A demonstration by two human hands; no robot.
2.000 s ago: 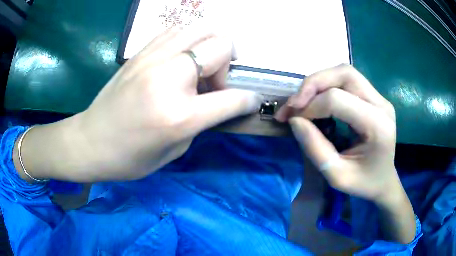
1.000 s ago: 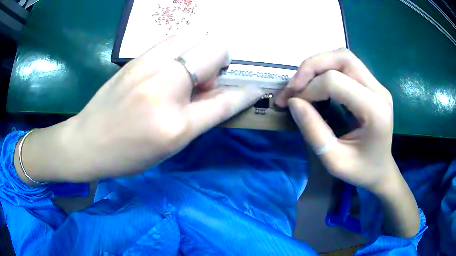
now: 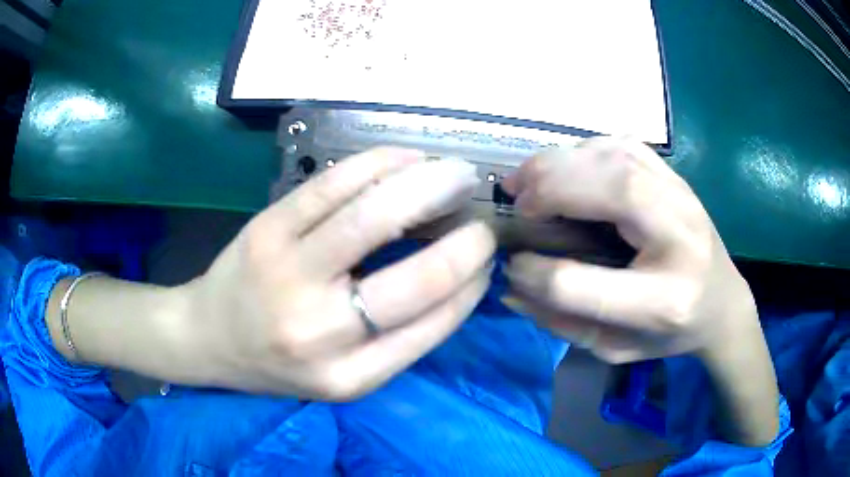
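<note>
The flat grey metal fixture (image 3: 373, 135) lies along the tray's near edge, its left end with a round screw and a dark hole uncovered. My left hand (image 3: 308, 279), blurred, is over its middle and near edge, fingers bent and pointing right. My right hand (image 3: 634, 242) covers its right part, a fingertip beside a small dark opening (image 3: 501, 194). The fingertips of both hands are close together; whether they grip the fixture or a tiny part cannot be told. Tiny red specks (image 3: 343, 20) lie scattered on the white sheet (image 3: 485, 65).
The black-edged tray (image 3: 665, 93) lies beyond the fixture on the glossy green bench (image 3: 121, 140). Blue clothing (image 3: 419, 401) is below the hands. A blue stool part (image 3: 638, 401) shows lower right. Metal rails (image 3: 802, 37) run at the upper right.
My left hand has drawn back and turned, uncovering the fixture's left end. My right hand's fingers have turned downward, with the thumb lower. The specks look more thinly spread.
</note>
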